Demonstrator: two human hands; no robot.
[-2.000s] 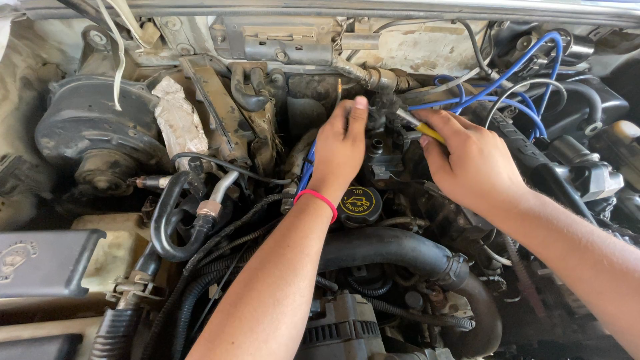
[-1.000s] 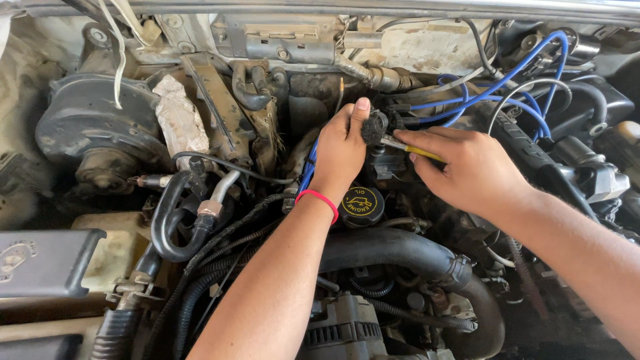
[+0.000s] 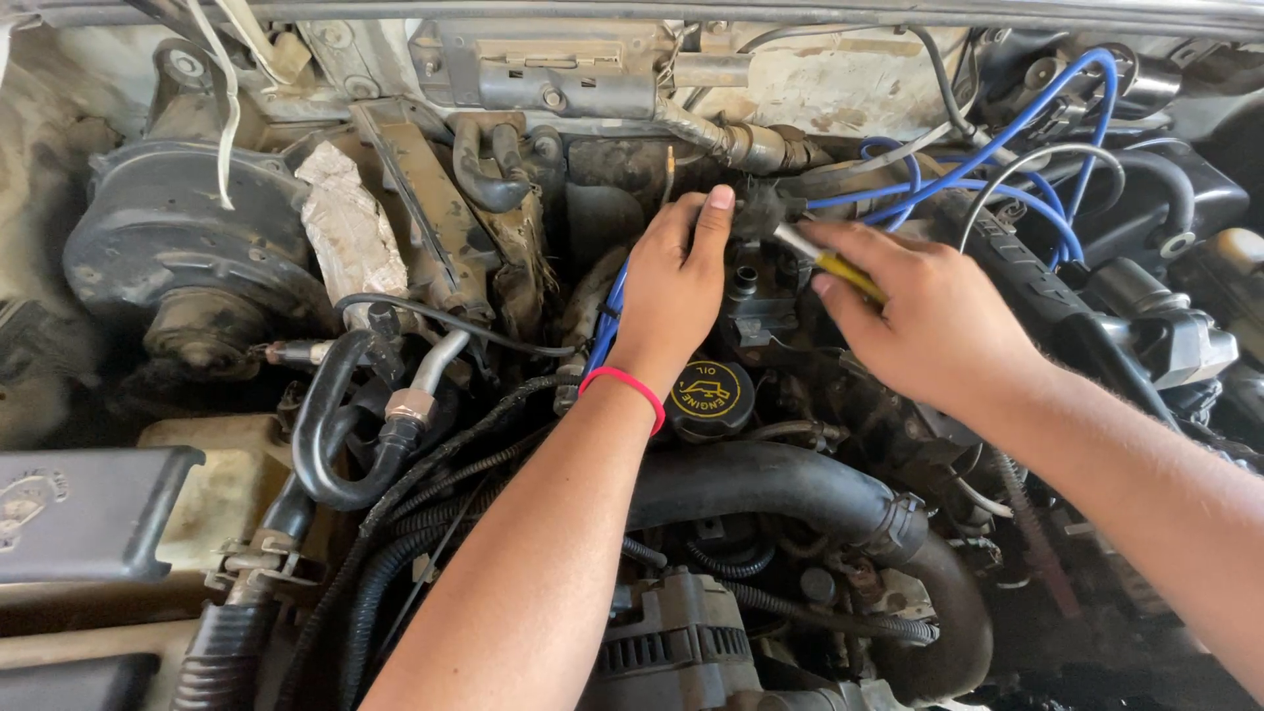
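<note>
My right hand grips a yellow-handled brush with a pale metal shank, pointing up and left. The tool's far end meets a dark, blurred part near the engine's top centre; whether that is bristles or an engine part, I cannot tell. Beside it my left hand, with a red band at the wrist, has its thumb up against the dark part; what its fingers hold is hidden. Blue ignition wires run right from there. The black engine oil cap lies just below my left hand.
A thick black hose curves below the oil cap, above the alternator. At left are a round black housing, a bent metal-and-rubber pipe and a foil-like wrapped piece. Wire looms pass beside my left forearm.
My right hand and the yellow-handled tool have shifted and changed angle slightly beside the dark part. My left hand stays in nearly the same place.
</note>
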